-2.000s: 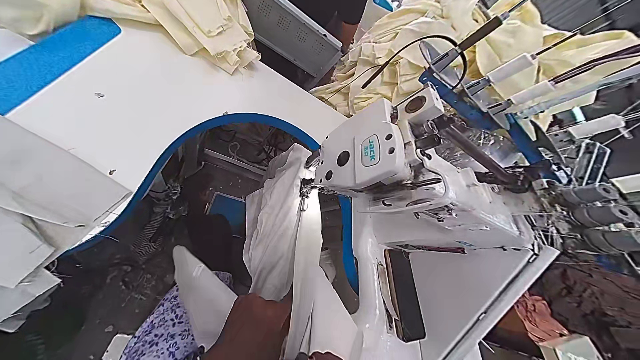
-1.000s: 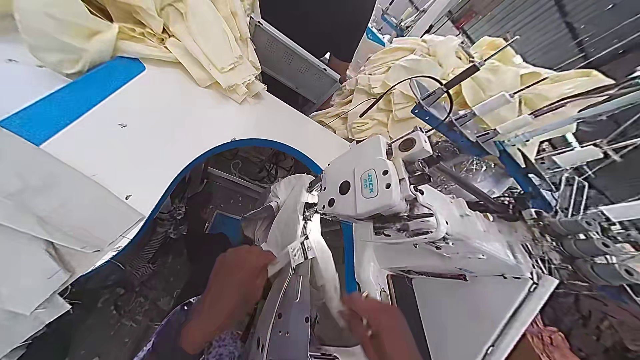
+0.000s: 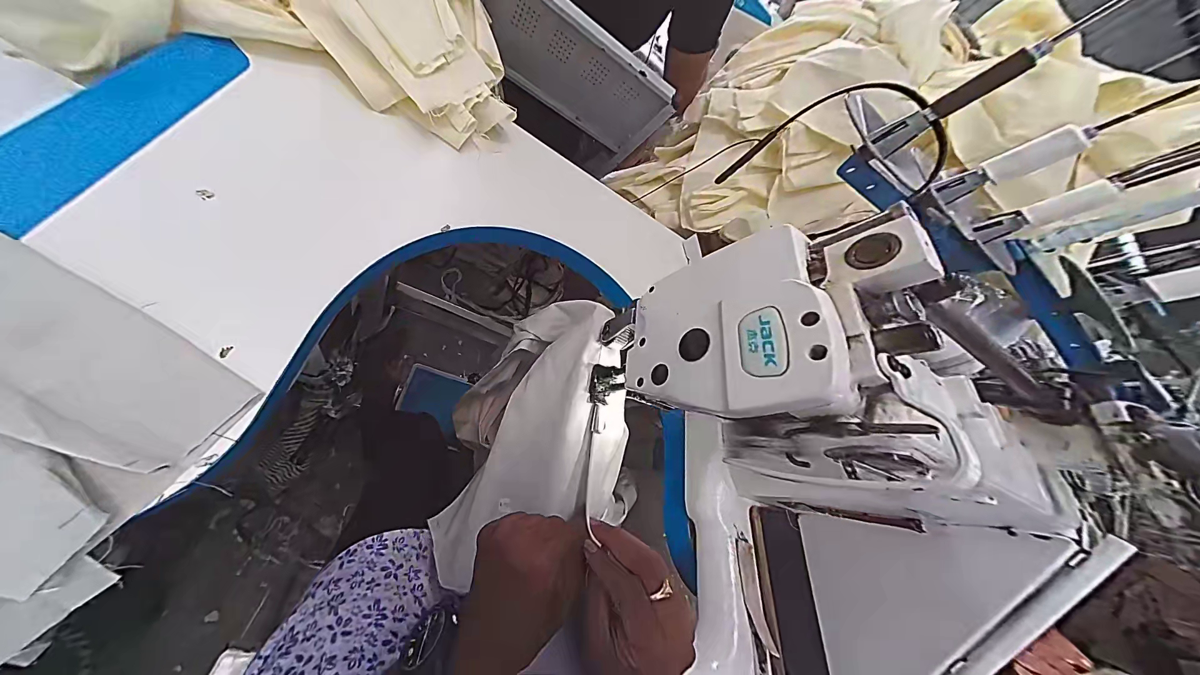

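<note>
White fabric (image 3: 544,431) runs under the presser foot (image 3: 607,380) of a Jack industrial sewing machine (image 3: 741,328) and hangs down over its narrow arm. Below the foot, my left hand (image 3: 530,572) is closed on the fabric, with its fingertips at the seam edge. Close against it on the right, my right hand (image 3: 642,595), wearing a ring, pinches the folded edge of the same fabric between thumb and finger. A lamp lights the cloth near the needle. The lower part of the fabric is hidden behind my hands.
The white table (image 3: 375,178) has a curved blue edge around a cutout. White cloth pieces (image 3: 103,375) lie at left, cream fabric (image 3: 412,56) at the top. Beyond the machine are a cream fabric heap (image 3: 797,122), thread-stand rods and another person's arm (image 3: 689,75).
One second ago my hands were apart, the left one at a white label on the fabric; now they are together below the presser foot. The label no longer shows.
</note>
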